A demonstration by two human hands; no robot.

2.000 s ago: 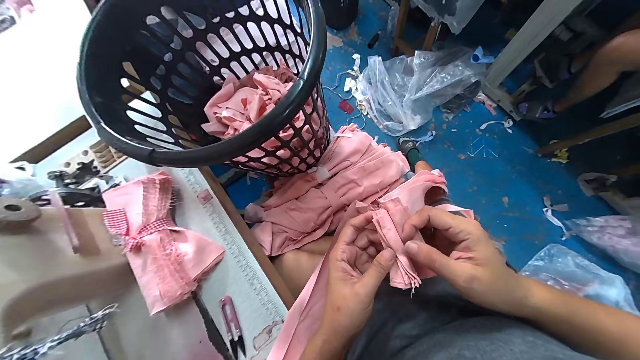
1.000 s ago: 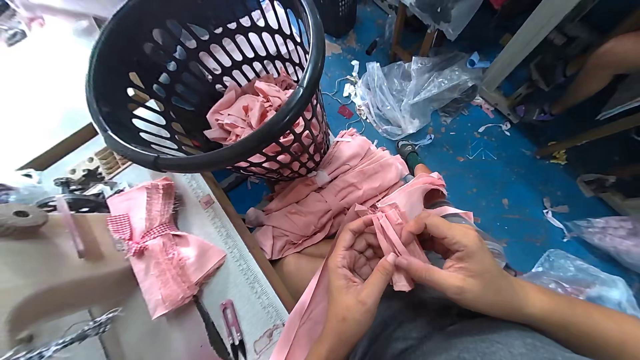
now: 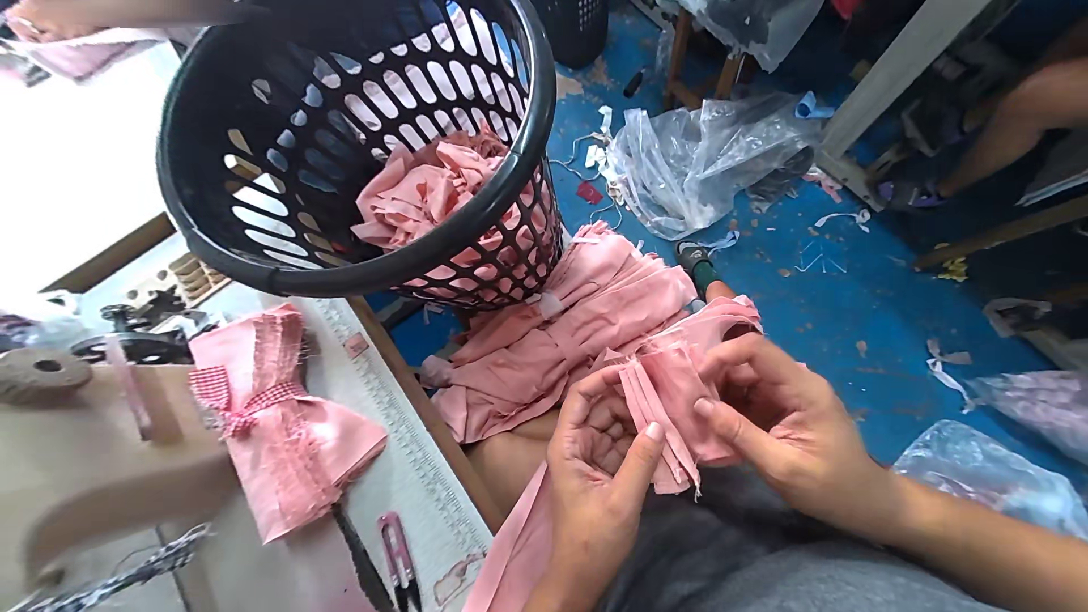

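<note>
Layered pink fabric pieces (image 3: 671, 399) are pinched between both hands above the lap. My left hand (image 3: 603, 459) grips the folded strips at their left side, thumb on top. The right part of the same pieces is in my right hand (image 3: 765, 416), its thumb and fingers on the cloth. Across the legs, beside the hands, lies a larger heap of pink fabric (image 3: 552, 331). On the sewing table a pink fabric bundle (image 3: 280, 425) is tied with a red-and-white checked strip (image 3: 255, 406). Thread snips (image 3: 397, 552) with a pink handle lie near the table edge.
A black plastic basket (image 3: 357, 276) with crumpled pink fabric stands beyond the table edge. A sewing machine (image 3: 93, 442) is at left. Clear plastic bags (image 3: 680, 161) and scraps lie on the blue floor. Another person's arm (image 3: 170, 13) reaches in at top left; another person's leg (image 3: 1011, 127) shows at right.
The fabric in my hands has opened out, with a flat piece now visible beside the narrow folded strips. Another person's arm has come in over the basket at top left.
</note>
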